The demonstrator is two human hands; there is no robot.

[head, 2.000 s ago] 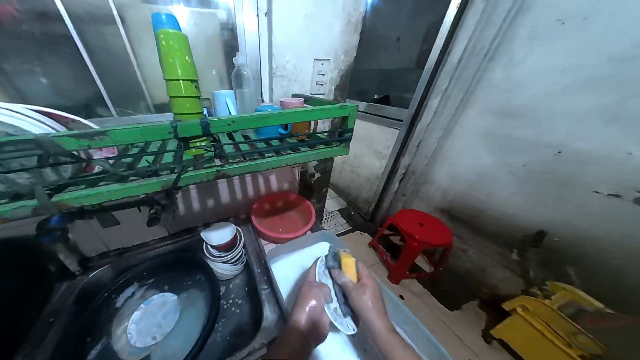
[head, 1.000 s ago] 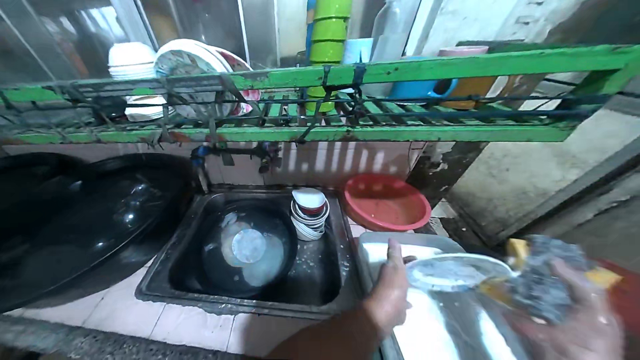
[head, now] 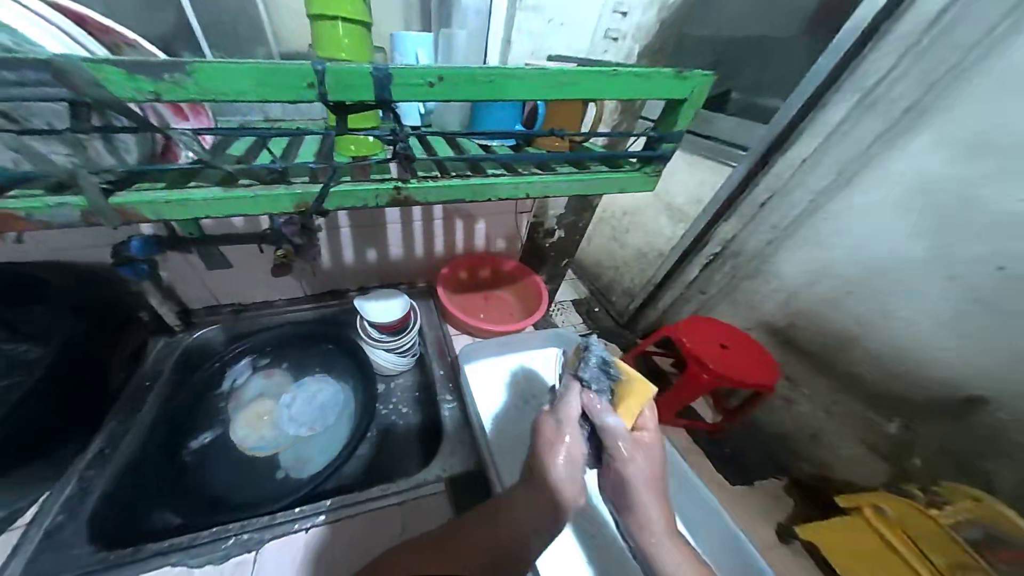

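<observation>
Both of my hands are together above a pale rectangular basin (head: 478, 400). My left hand (head: 560, 448) presses against a wet grey mesh scrubber (head: 597, 366). My right hand (head: 636, 460) grips the same scrubber and a yellow sponge (head: 632, 392). Whether a dish is between the palms cannot be told, as the fingers hide that part. To the left, a black tub (head: 364, 392) in the metal sink holds several plates (head: 310, 406) under water. A stack of small bowls (head: 390, 340) stands at the sink's back right corner, beside the tub.
A red plastic basin (head: 492, 296) sits behind the pale one. Above the sink runs a green rack (head: 480, 84) with cups and plates. A tap (head: 282, 260) juts from the tiled wall. On the right are a red stool (head: 724, 356) and a yellow plastic object (head: 904, 536).
One second ago my hands were apart, the left at a light round dish and the right with scrubber and sponge; now they are together and that dish is not plainly seen. The view has swung right.
</observation>
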